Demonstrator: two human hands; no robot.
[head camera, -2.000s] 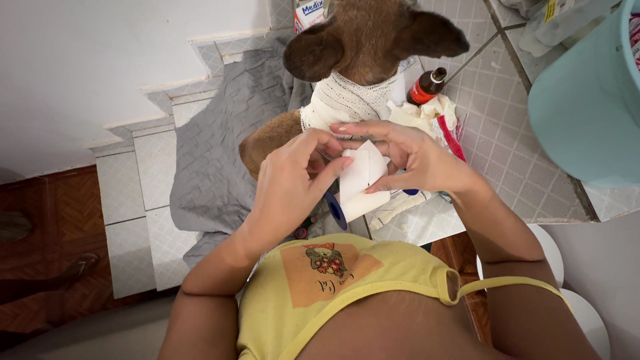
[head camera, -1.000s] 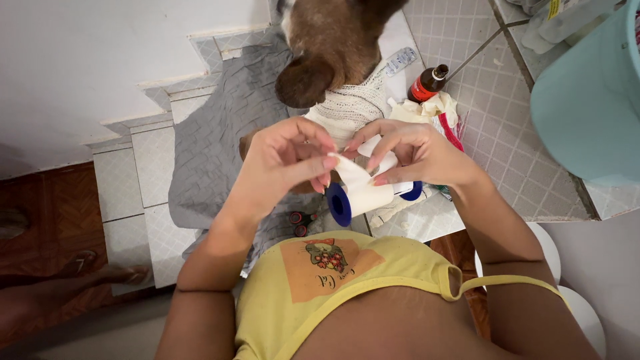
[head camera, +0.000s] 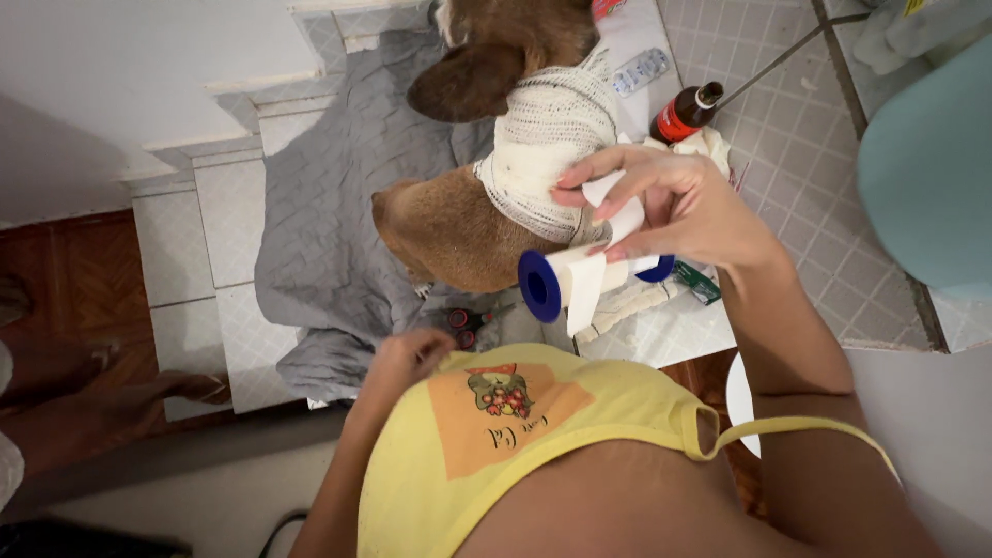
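Observation:
A roll of white adhesive tape (head camera: 577, 283) on a blue plastic spool is gripped by my right hand (head camera: 670, 201), with a loose strip hanging down and another piece between the fingers. Down at the left, my left hand (head camera: 407, 356) rests near my shirt, close to red-and-black handled scissors (head camera: 469, 322); its fingers are curled and partly hidden, so whether it holds anything cannot be told. Beyond the roll a brown dog (head camera: 465, 225) has white gauze bandage (head camera: 546, 147) wrapped around its body.
A grey quilted cloth (head camera: 333, 194) lies under the dog on the tiled step. A brown bottle (head camera: 688, 112), a blister pack (head camera: 641, 71), a rolled gauze (head camera: 632, 310) and a green packet (head camera: 697, 283) lie around it. A teal bucket (head camera: 930, 170) stands right; another person's feet (head camera: 194, 386) show left.
My left hand has left the tape and moved down and left, toward the scissors. My right hand still has the roll. The dog's head has shifted toward the left.

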